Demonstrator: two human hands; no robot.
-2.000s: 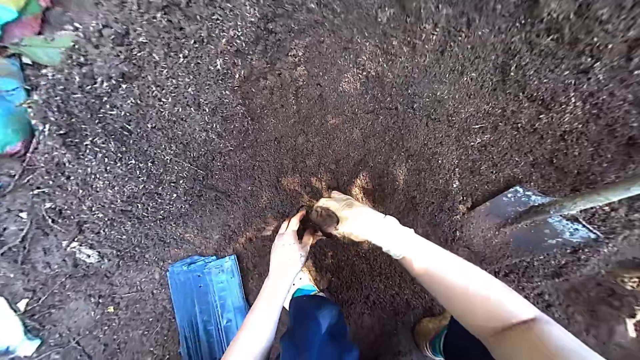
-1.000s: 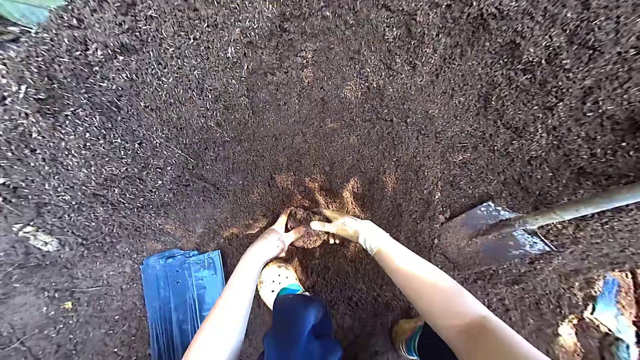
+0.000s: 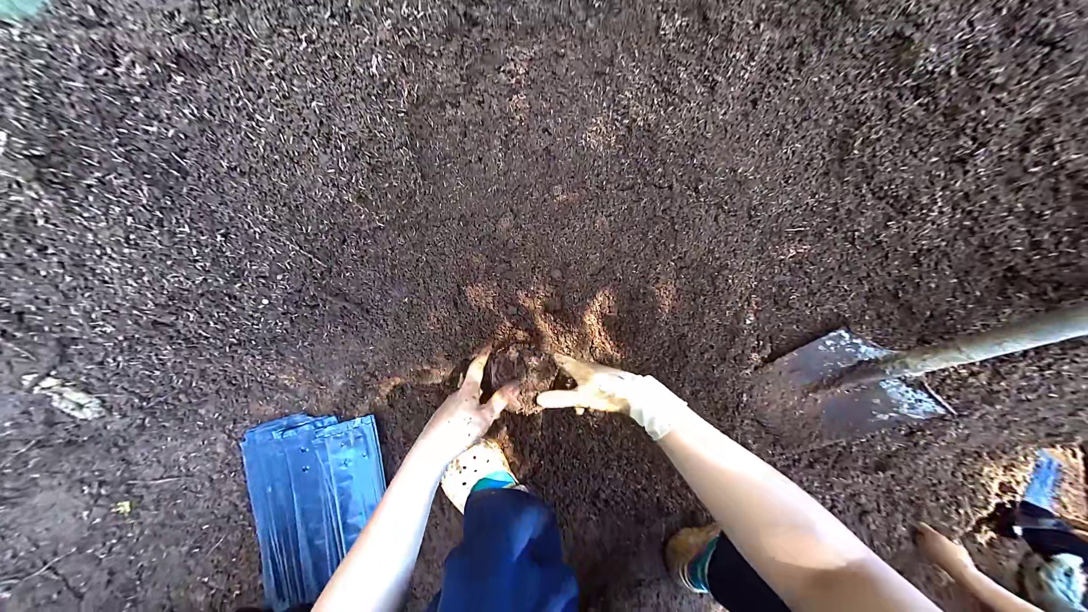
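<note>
Dark soil (image 3: 544, 212) covers the ground in front of me. My left hand (image 3: 472, 412), with dirt on its skin, curves round the left side of a dark, soil-filled opening or clump (image 3: 512, 365); whether this is a bag mouth cannot be told. On its right side my right hand (image 3: 599, 389), in a pale, thin glove, has its thumb and fingers spread apart. Both hands are low, just beyond my left shoe (image 3: 478, 467). A stack of flat blue plastic bags (image 3: 310, 501) lies left of my left forearm.
A shovel (image 3: 837, 387) lies at the right, its blade partly in the soil and its handle running to the right edge. At the lower right another person's hand (image 3: 943, 548) reaches beside a blue item (image 3: 1041, 480). My right shoe (image 3: 690, 548) stands below my right forearm.
The dark clump held between my hands two seconds ago is now lower or broken up, and my right hand's fingers have spread. The view has shifted right, bringing another person's hand into sight.
</note>
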